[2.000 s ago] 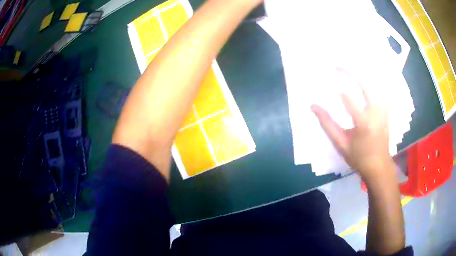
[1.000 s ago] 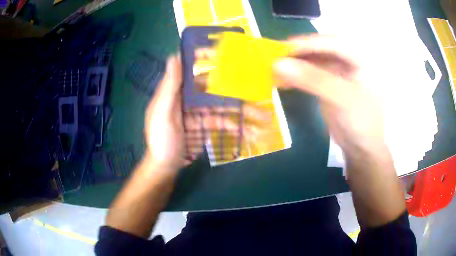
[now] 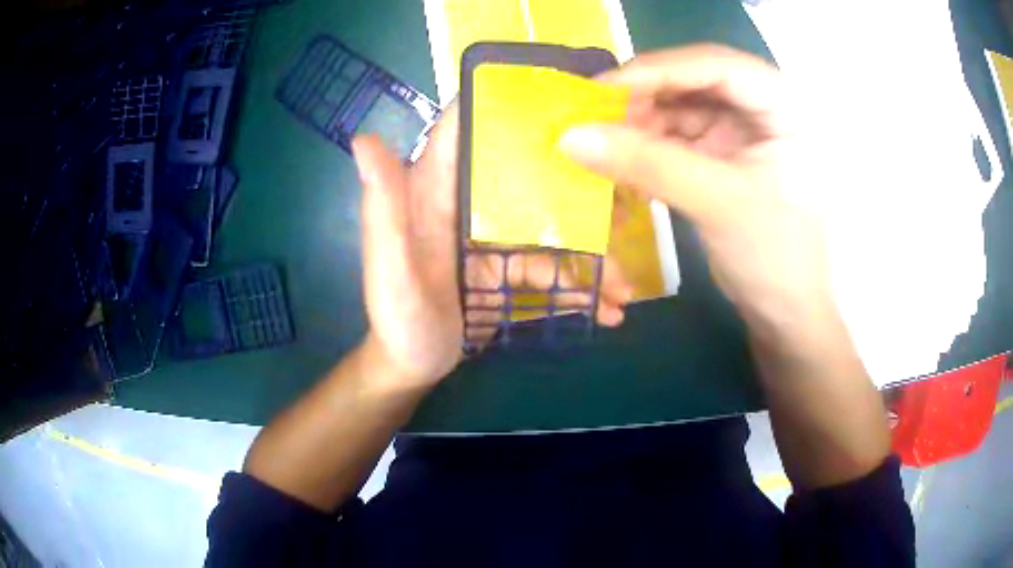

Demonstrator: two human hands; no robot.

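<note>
My left hand [image 3: 417,266] holds a dark phone front housing [image 3: 538,253] from below and the left side, its keypad grid toward me. Fingers show through the open grid. A yellow adhesive piece [image 3: 531,166] lies over the housing's upper half, covering the screen window. My right hand [image 3: 711,155] pinches the piece's upper right part between thumb and fingers. A white-edged sheet of yellow pieces [image 3: 668,257] lies on the bench behind the housing, partly hidden by it and my hands.
A pile of dark housings [image 3: 131,189] lies at left. One loose housing [image 3: 361,100] lies beside my left hand, another [image 3: 233,308] lower left. A large overexposed white stack [image 3: 889,178] is at right. A red plastic object [image 3: 950,413] is below the right bench edge.
Since the earliest frame, both hands have come together around a housing. The yellow piece has moved left from its one-second-ago position and now lies over the window area.
</note>
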